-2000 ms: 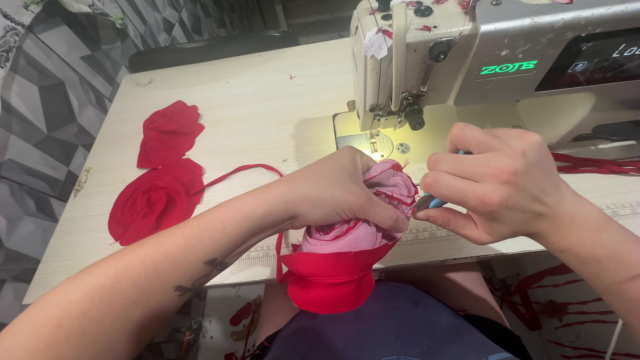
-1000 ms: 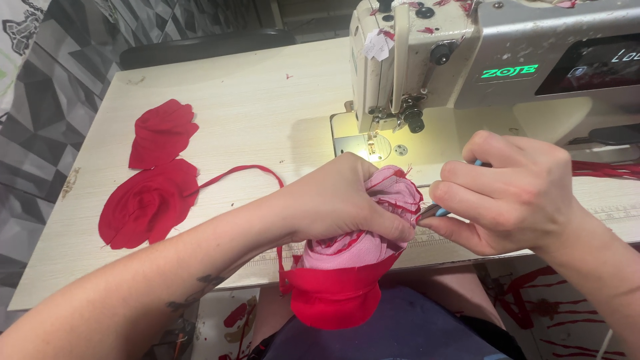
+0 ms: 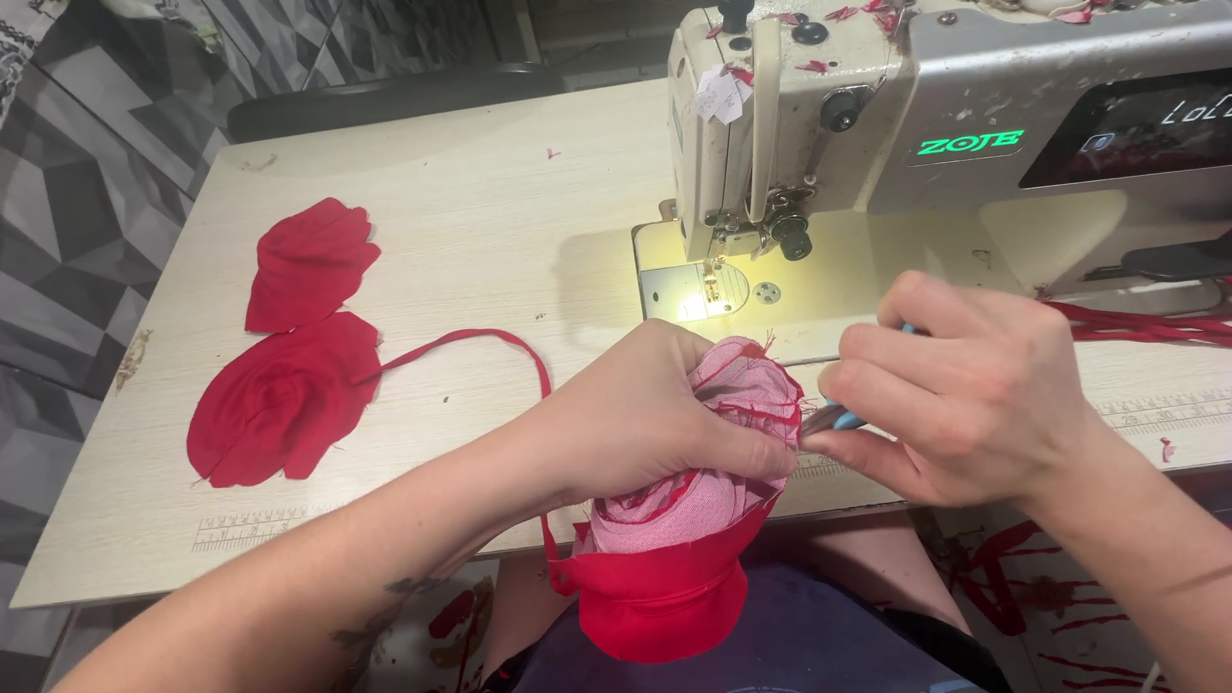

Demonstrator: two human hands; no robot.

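My left hand grips a bunched red fabric piece with its pink reverse side folded outward, just over the table's front edge. In my right hand is a small blue-handled cutting tool, perhaps thread snips; its metal end touches the raw edge of the bunched fabric, and the tips are hidden. A thin red fabric strip runs from the held piece to a round red fabric piece lying on the left of the table. Another red fabric piece lies just beyond it.
A Zoje sewing machine stands at the back right, its lamp lighting the needle plate. Red strips lie under its arm. Printed rulers run along the front of the pale table. Red scraps lie below the table.
Both hands stay at the same fabric, with the tool still at its edge. The right hand has turned slightly. The red pieces on the table have not moved.
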